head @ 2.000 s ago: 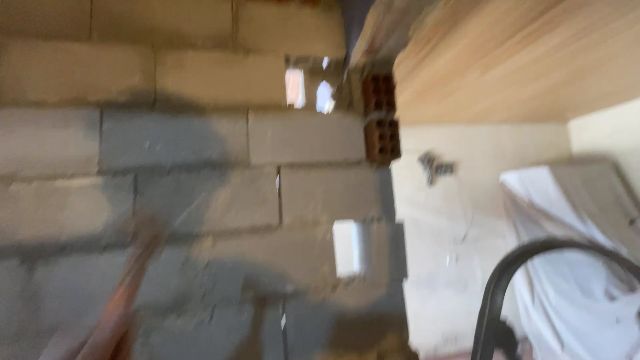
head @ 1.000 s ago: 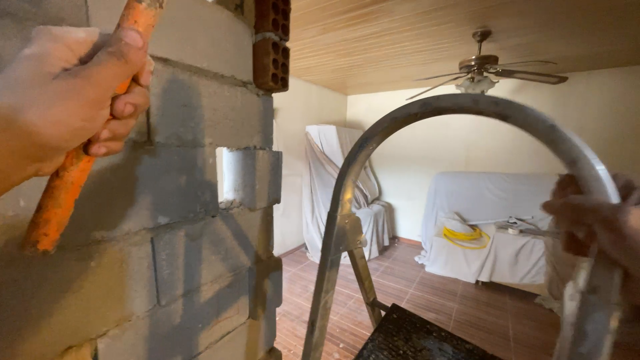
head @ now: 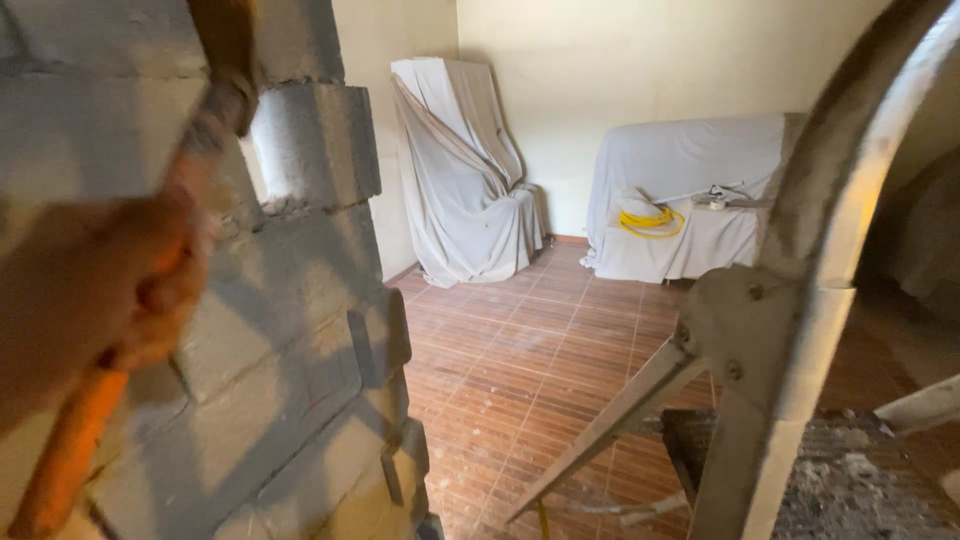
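Observation:
At the left, blurred, my left hand (head: 161, 285) is closed around the orange handle of a hammer-like tool (head: 75, 450). The tool slants up to a dark metal head (head: 225, 37) in front of the grey block wall (head: 270, 300). Just right of the head, the wall has a hollow block end (head: 315, 142) with a bright opening. On the right stands a metal stepladder (head: 810, 300) with a curved top rail and a dark, spattered step (head: 862, 472). My right hand is outside the view.
Beyond the ladder lies a brown tiled floor (head: 517, 352) with pale dust. Cloth-draped furniture (head: 469, 172) stands in the far corner. Another draped piece (head: 690, 157) is against the back wall, with a coiled yellow hose or cable (head: 651, 222) and small items on it.
The view has tilted down toward the floor and ladder. My right hand, near the ladder's rail one second ago, has left the view. My left hand still grips the orange handle, with the tool's head now visible.

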